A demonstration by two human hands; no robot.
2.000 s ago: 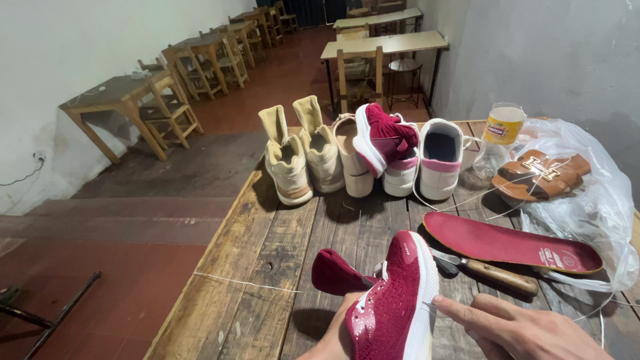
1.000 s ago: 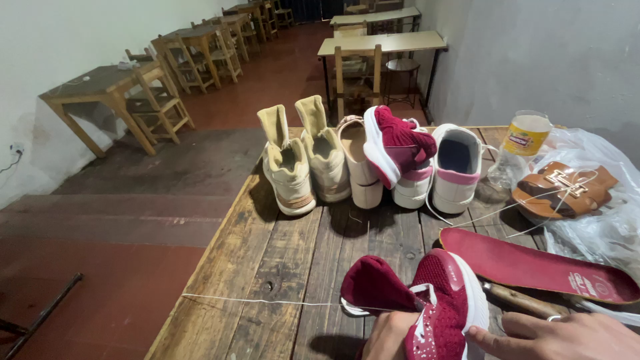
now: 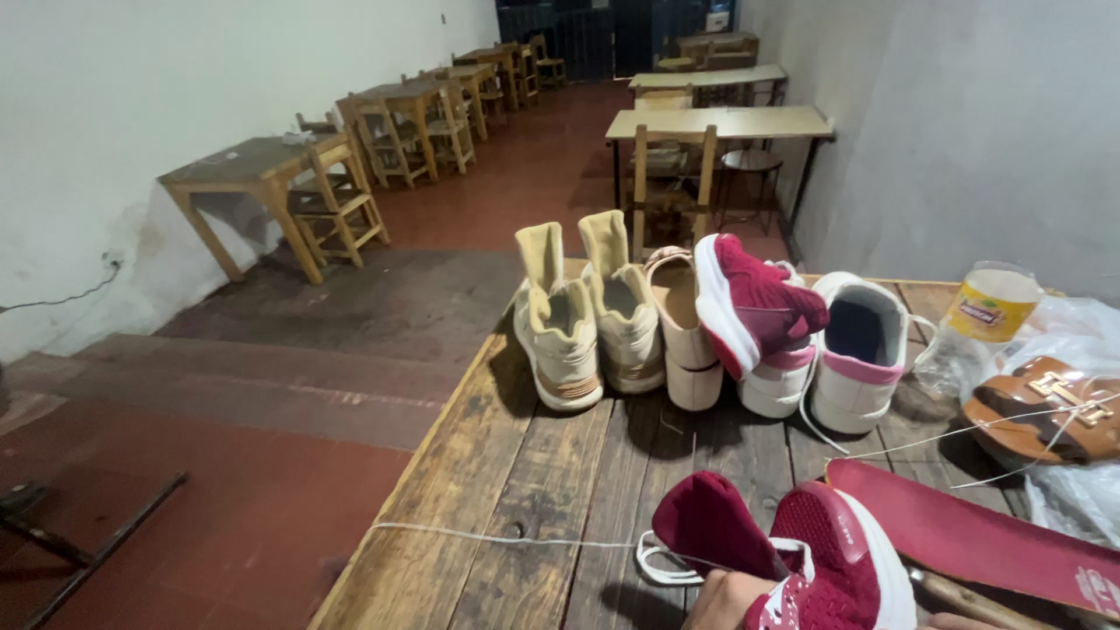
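A dark red sneaker [image 3: 840, 551] with a white sole and white laces is at the bottom right, its toe pointing up and its tongue pulled out. My left hand [image 3: 724, 602] grips it at the lace side. Of my right hand [image 3: 949, 621] only a sliver shows at the bottom edge by the sole; its fingers are hidden. A white thread [image 3: 499, 535] runs from the table's left edge to the shoe. To the right lie a red insole [image 3: 971, 534] and, partly beneath it, a wooden-handled tool [image 3: 962, 599].
Across the wooden table [image 3: 472, 534] stand beige sneakers [image 3: 564, 350], a beige shoe [image 3: 691, 376] and white-and-pink shoes [image 3: 857, 385], with another red sneaker [image 3: 744, 306] on top. A cut plastic bottle [image 3: 984, 306], brown sandal [image 3: 1050, 411] and plastic bag [image 3: 1076, 328] are at right. Steps lie left.
The held sneaker has turned, so its toe top faces me more. My right hand, earlier at the sole with fingers in view, has dropped almost out of the picture.
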